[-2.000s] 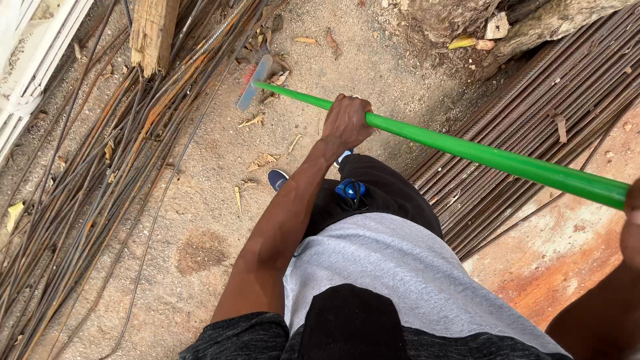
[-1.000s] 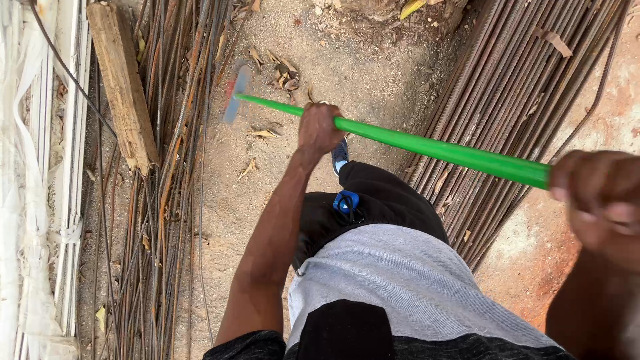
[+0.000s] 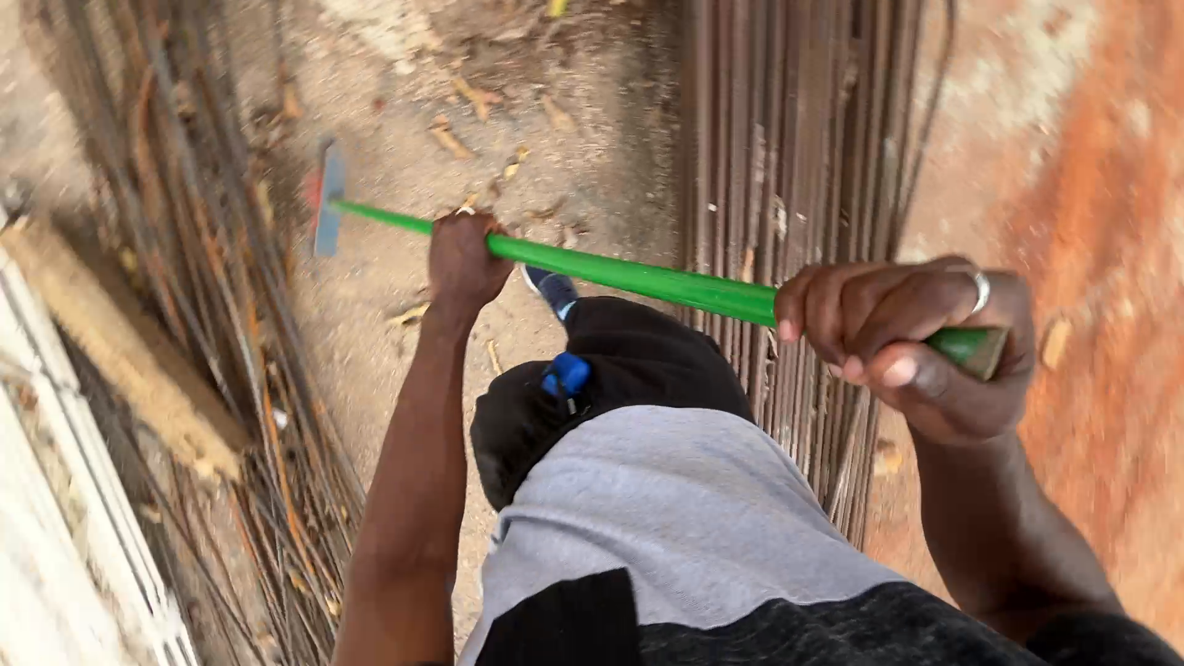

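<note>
My left hand [image 3: 467,264] is closed around the middle of a green broom handle [image 3: 638,279], with a ring on one finger. Near the handle's upper end, my right hand [image 3: 911,347] grips it too, also wearing a ring; the cut end shows between thumb and palm. At the far end, a push broom's head [image 3: 328,199], blue-grey with a blurred reddish part, is down by the sandy ground beside the left bundle of rods. Yellow-brown dry leaves [image 3: 449,139] lie to the right of the head.
Thin rusty steel rods [image 3: 222,240] lie along the left, with a wooden beam [image 3: 129,351] and white strips [image 3: 83,481] beside them. A stack of ribbed steel bars [image 3: 786,166] runs down the right of my legs, next to orange-stained ground [image 3: 1101,231]. My shoe [image 3: 552,287] is on the ground between.
My right hand, partly cut off at the frame's edge two seconds ago, is now fully in view on the handle. The view has turned, and both rod piles sit at different angles.
</note>
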